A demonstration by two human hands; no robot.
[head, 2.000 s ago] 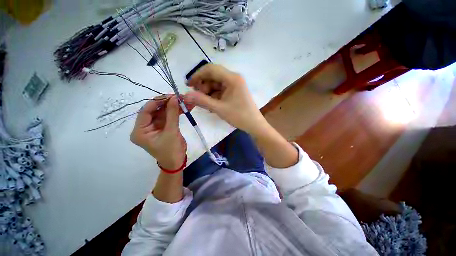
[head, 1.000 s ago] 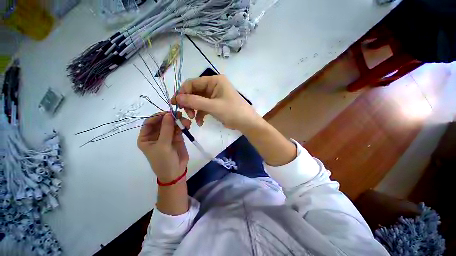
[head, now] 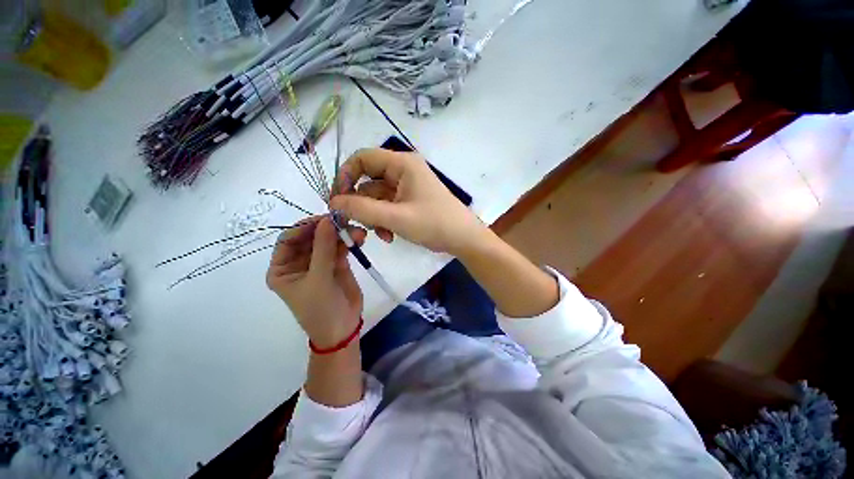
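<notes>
My left hand (head: pixel 316 276), bare with a red band at the wrist, pinches the cable (head: pixel 371 269) near its dark band. My right hand (head: pixel 398 198) has its thumb and index finger closed on thin wires just above it. The loose wires (head: pixel 290 140) fan out up and to the left beyond the fingers; a few dark ones point left over the table. The cable's white end (head: pixel 429 309) hangs by my lap. What lies between the fingertips is too small to tell. Small white pieces (head: pixel 248 220) lie scattered left of the hands.
A thick harness bundle (head: pixel 309 47) lies at the back, another (head: pixel 56 318) at the left. Yellow-green snips (head: pixel 323 122), a black phone (head: pixel 449 182), a small square box (head: pixel 109 201), a clear bag (head: pixel 220 33) and a yellow container (head: pixel 70 51) are on the table. A red stool (head: pixel 688 122) stands right.
My right hand has come down onto the wires near my left fingertips. The wires are spread differently. The view has shifted, so the table things appear lower and further right.
</notes>
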